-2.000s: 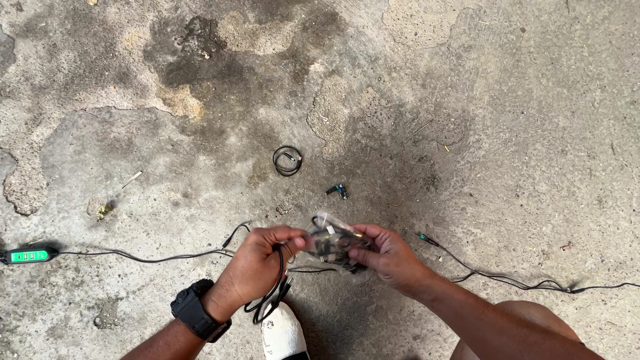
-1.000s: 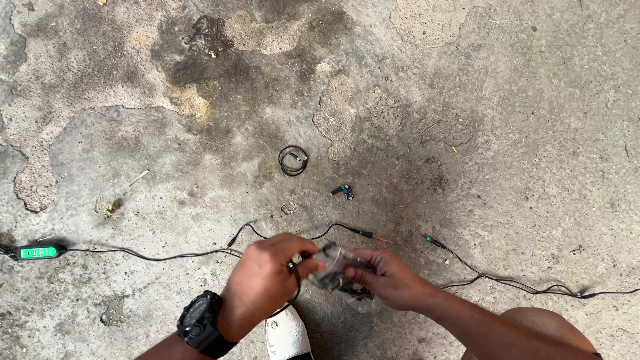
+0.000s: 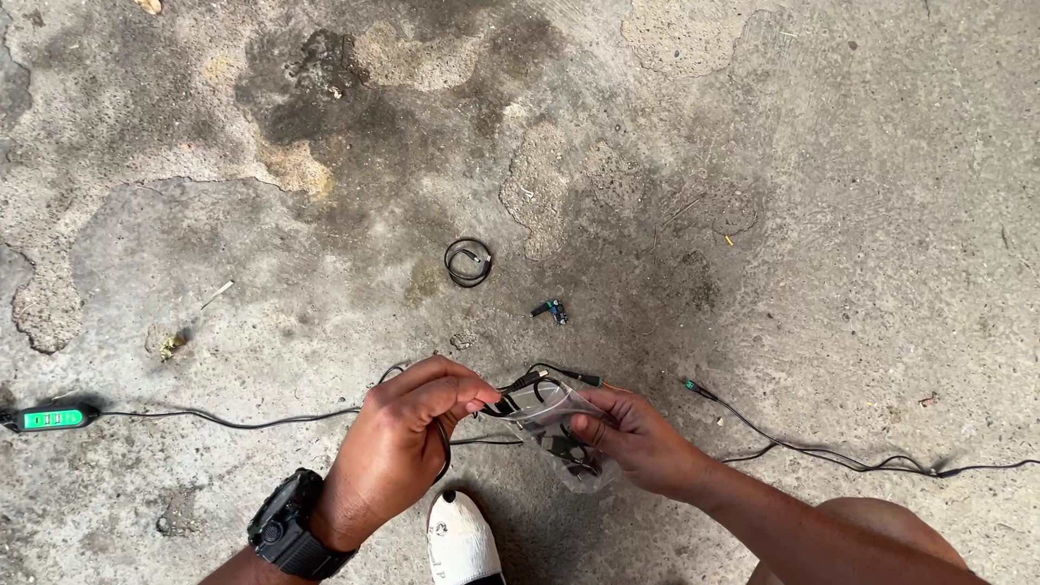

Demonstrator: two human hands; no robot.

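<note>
My left hand (image 3: 406, 431), with a black watch on its wrist, pinches a black cable (image 3: 443, 451) at the mouth of a clear plastic zip bag (image 3: 578, 479). A black plug with a metal tip (image 3: 528, 379) sticks up beside its fingertips. My right hand (image 3: 630, 435) grips the bag's right edge; dark cables and connectors show inside. Beyond the bag, a coiled black cable (image 3: 468, 262) lies on the concrete floor. Nearer to my hands lies a small blue and black electronic part (image 3: 552, 310).
At the left lies a green and black device with ports (image 3: 54, 418), its black wire (image 3: 236, 424) running towards my hands. A green-tipped connector (image 3: 691, 385) on a black wire (image 3: 845, 459) lies at right. A white shoe (image 3: 461, 540) stands below, on the concrete (image 3: 853, 244).
The bag now hangs with its mouth towards my left hand and its contents visible. The plug shows above the bag's mouth. The coiled cable and small blue part have stayed on the floor.
</note>
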